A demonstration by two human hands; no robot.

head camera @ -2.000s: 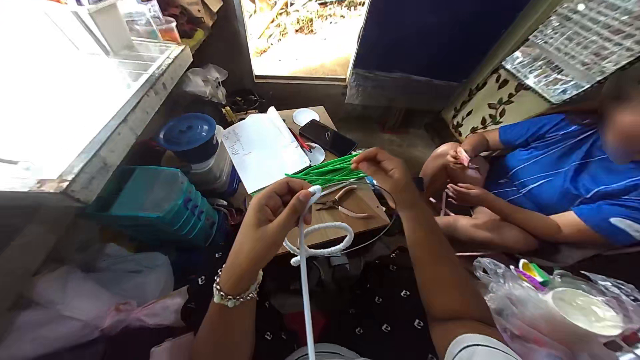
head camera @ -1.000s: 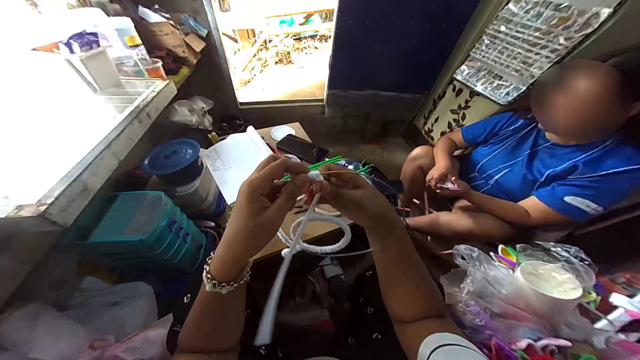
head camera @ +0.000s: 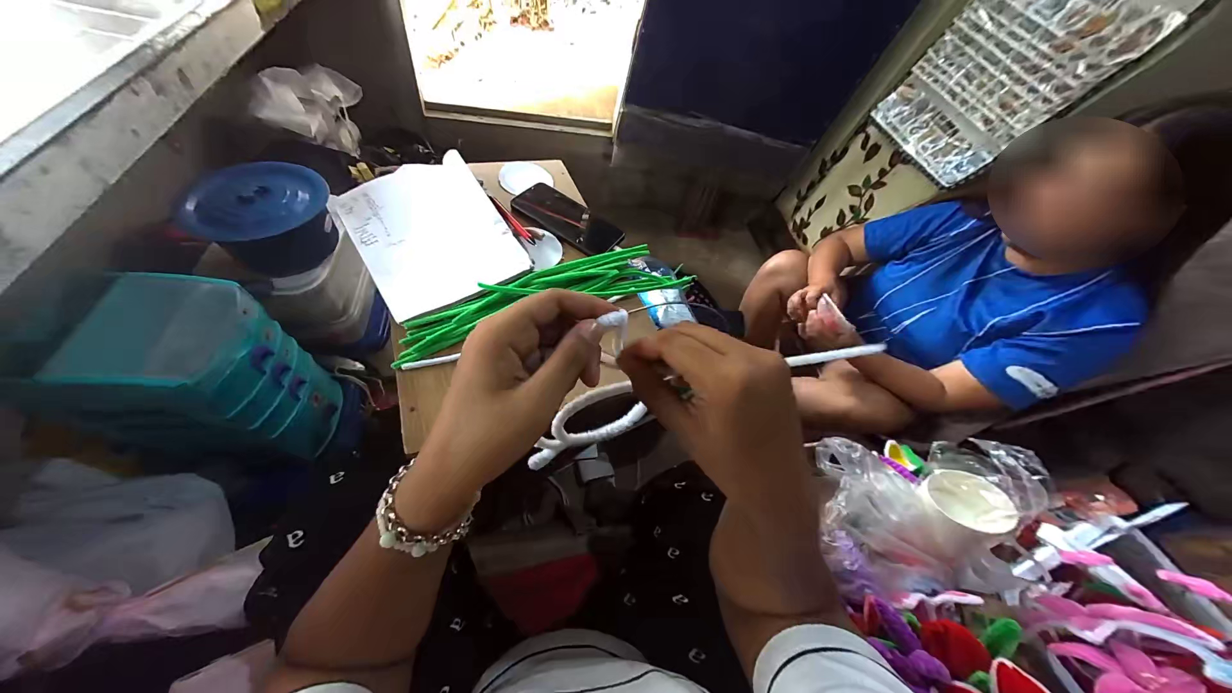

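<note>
Between thumb and fingers my left hand pinches the wrapped tip of a white pipe cleaner. My right hand grips it close by, with its straight end sticking out to the right. Below the hands hangs a white fuzzy loop, one part hidden behind my right hand. Behind them, a bundle of green pipe cleaners lies on the small wooden table, beside an open notebook with writing. A black phone and a red pen are further back.
Teal plastic drawers and a blue-lidded container stand at left. A seated person in a blue shirt is at right, holding something small. Below them are a white cup in clear plastic and colourful fuzzy pieces.
The pipe cleaner's free end hung downward between my hands before; now it points right past my right hand. My hands, close together a second ago, are slightly apart.
</note>
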